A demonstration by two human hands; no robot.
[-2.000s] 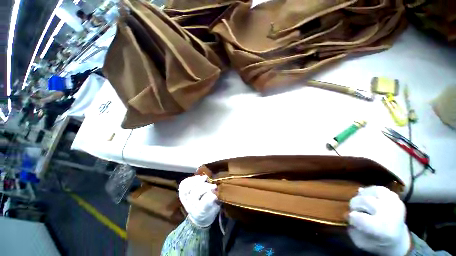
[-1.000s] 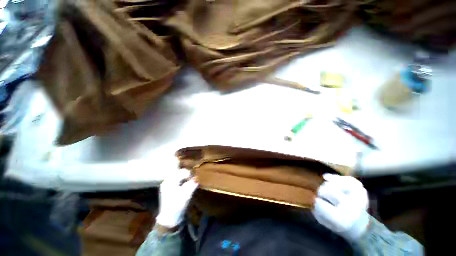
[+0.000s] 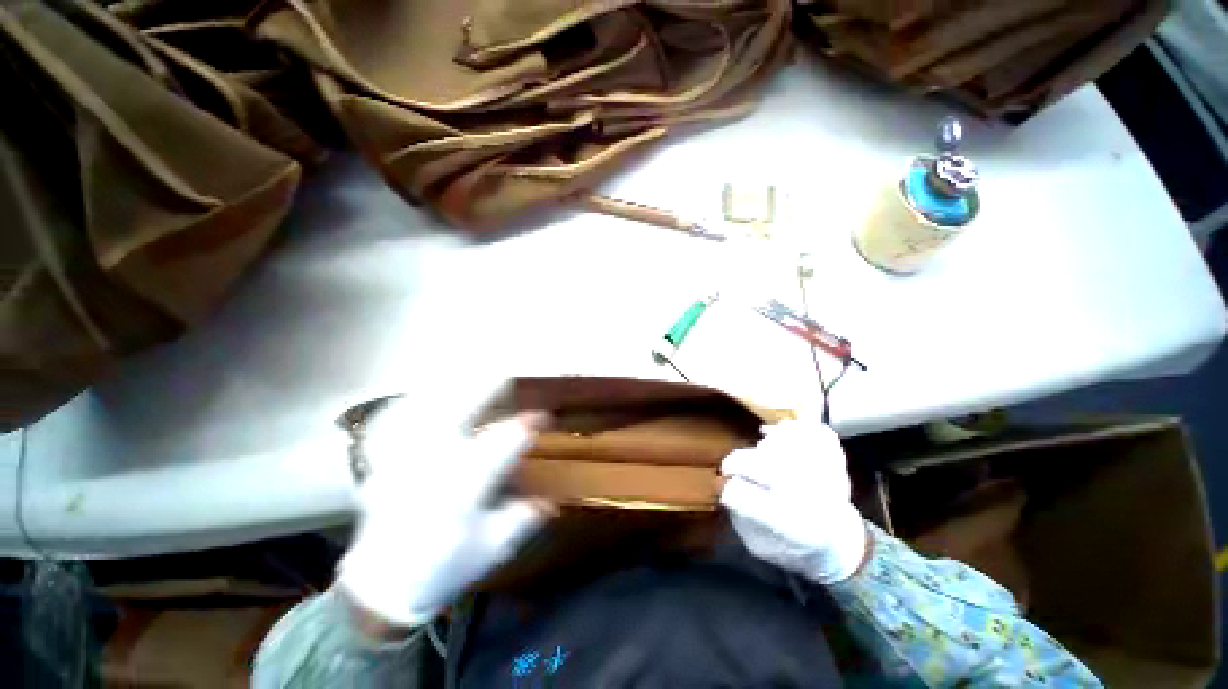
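Observation:
A brown bag (image 3: 620, 482) lies open-mouthed at the table's front edge, against the dark apron. Its long opening faces up and a gold-coloured line runs along the near rim. My right hand (image 3: 797, 498), in a white glove, grips the right end of the bag. My left hand (image 3: 438, 491), also in a white glove, is blurred over the bag's left end. Its thumb and fingers are spread apart at the opening, and it hides that end. I cannot tell if it holds the bag.
Brown bags (image 3: 539, 121) are heaped at the back. On the white table (image 3: 1077, 269) lie a green-handled tool (image 3: 686, 323), red-handled tool (image 3: 824, 337), wooden-handled tool (image 3: 646, 214), a small block (image 3: 749, 203) and a blue-topped bottle (image 3: 920, 215). An open box (image 3: 1118, 538) stands below right.
The view has swung right, bringing the bottle and box into view. My left hand has moved from gripping the bag's left end to over its opening, fingers spread. My right hand keeps its grip.

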